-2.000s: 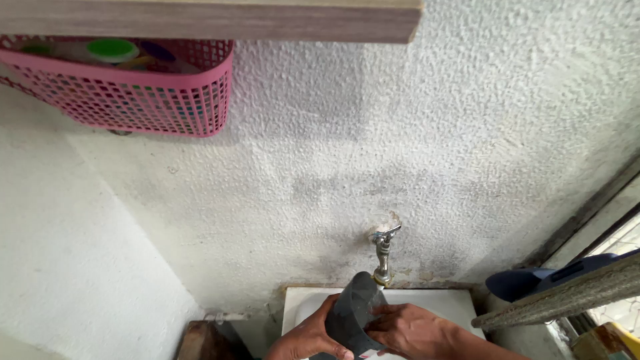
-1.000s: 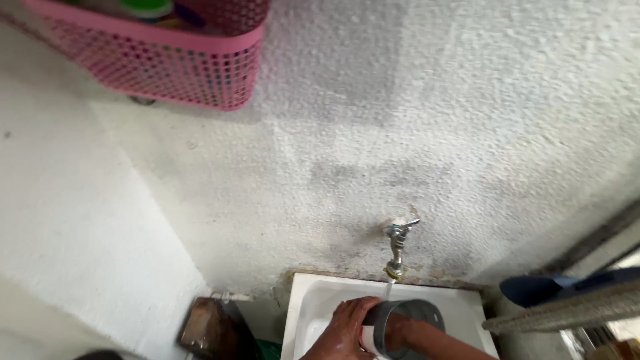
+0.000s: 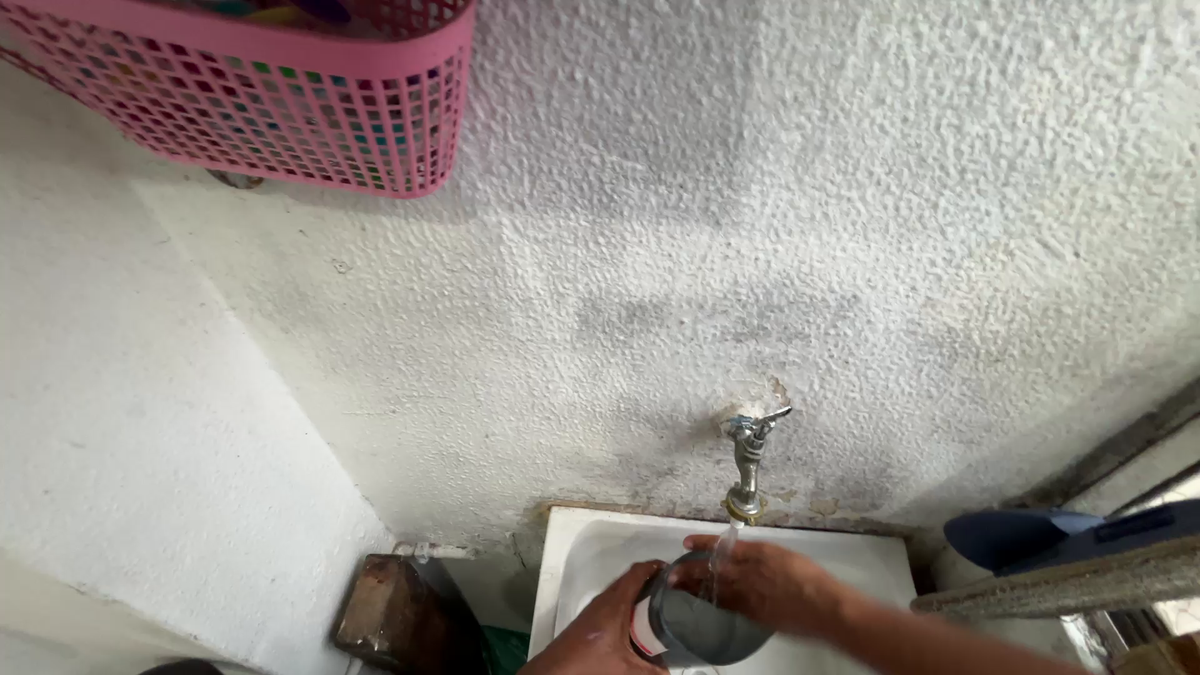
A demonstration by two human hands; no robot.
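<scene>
A dark grey cylindrical container (image 3: 717, 630) with a pale label on its side is tilted over the white sink (image 3: 586, 534). Around its labelled side, at the left, my left hand (image 3: 609, 623) is closed. My right hand (image 3: 764, 581) is at the container's mouth, its fingers partly over the opening and in the stream; whether they press on the rim cannot be told. Water runs from the metal wall tap (image 3: 747, 469) past my right fingers into the container. The lower part of the sink is cut off by the frame.
A pink perforated plastic basket (image 3: 375, 112) hangs on the textured wall at upper left. A brown block-like object (image 3: 380, 605) stands left of the sink, by a short white pipe (image 3: 436, 551). At right, a rough grey bar (image 3: 1059, 583) and a dark blue object (image 3: 1022, 539) reach towards the sink.
Water now falls from the tap, unlike two seconds ago. My right hand, inside the container one second ago, has come out to its mouth. The left hand still holds the container.
</scene>
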